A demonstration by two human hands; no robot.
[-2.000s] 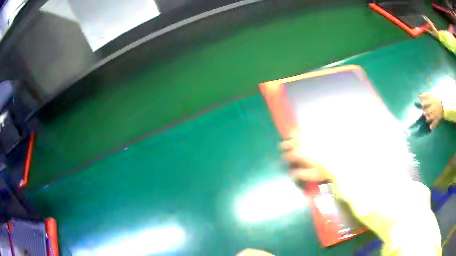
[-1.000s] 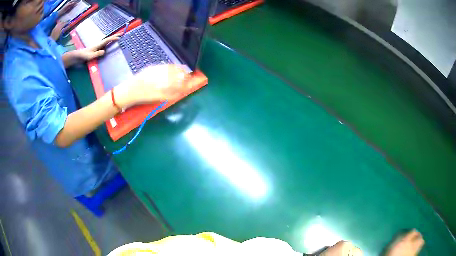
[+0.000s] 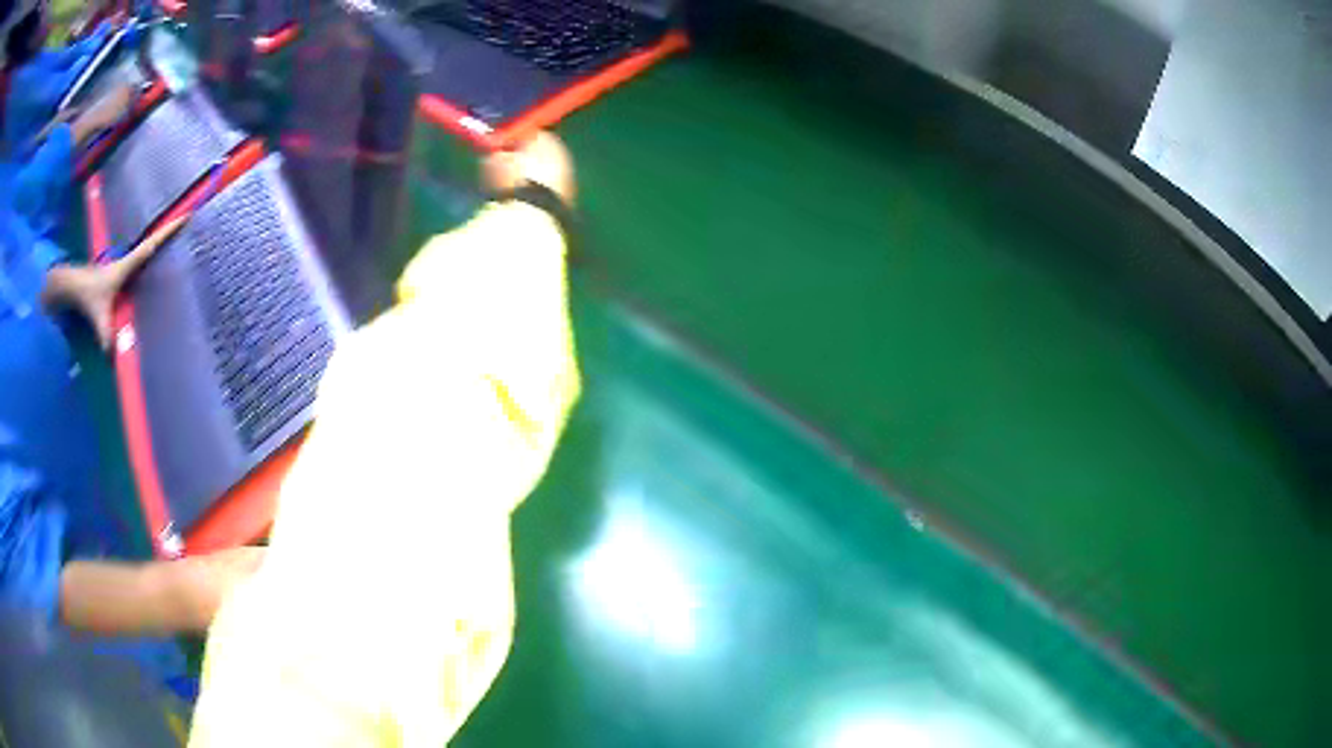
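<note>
My left hand (image 3: 532,165), in a bright yellow sleeve with a dark band at the wrist, reaches to the top centre of the view. It is at the near corner of a red-orange tray (image 3: 606,88) and appears to grip its edge; the fingers are blurred and partly hidden. An open laptop (image 3: 482,66) with black keys lies on this tray, cut off by the top edge. My right hand is not in view.
At left, a person in blue (image 3: 44,380) has hands at another open laptop (image 3: 190,387) on a red-orange tray (image 3: 139,439). My sleeve covers part of it. The glossy green bench (image 3: 760,585) borders a duller green strip (image 3: 906,336).
My left arm has stretched forward to the tray at the top. My right hand has left the view. The view has shifted, showing more of the upper tray and laptop.
</note>
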